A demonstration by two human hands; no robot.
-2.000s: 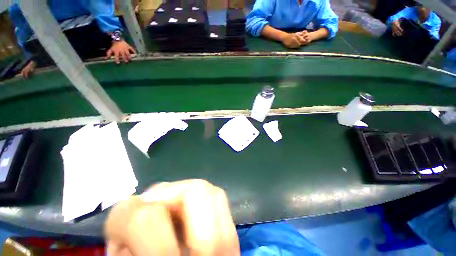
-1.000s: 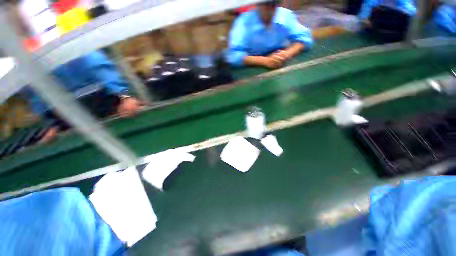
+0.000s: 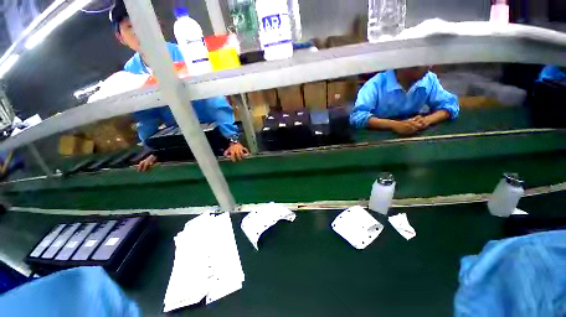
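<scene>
Neither of my hands is in the picture; only blue sleeves show at the bottom left and bottom right. A pile of long white sticker sheets point(image 3: 205, 260) lies on the dark green worktop point(image 3: 310, 278). A curled white backing sheet point(image 3: 265, 221) lies right of the pile. Another backing sheet with dark dots point(image 3: 357, 227) lies further right, beside a small crumpled white piece point(image 3: 402, 225). A black phone tray point(image 3: 127, 254) at the left holds several phones with pale backs side by side.
Two translucent white bottles point(image 3: 382, 194) point(image 3: 506, 195) stand near the belt rail. The green conveyor belt point(image 3: 310, 179) runs behind. A pale upright post point(image 3: 197, 136) and crossbar point(image 3: 329, 65) cross the view. People in blue sit and stand beyond. A dark tray edge point(image 3: 534, 226) shows at right.
The view has turned up and left, bringing the shelf bottles and left tray into sight. The fist seen two seconds ago is gone from the picture. The sheets and bottles lie as before.
</scene>
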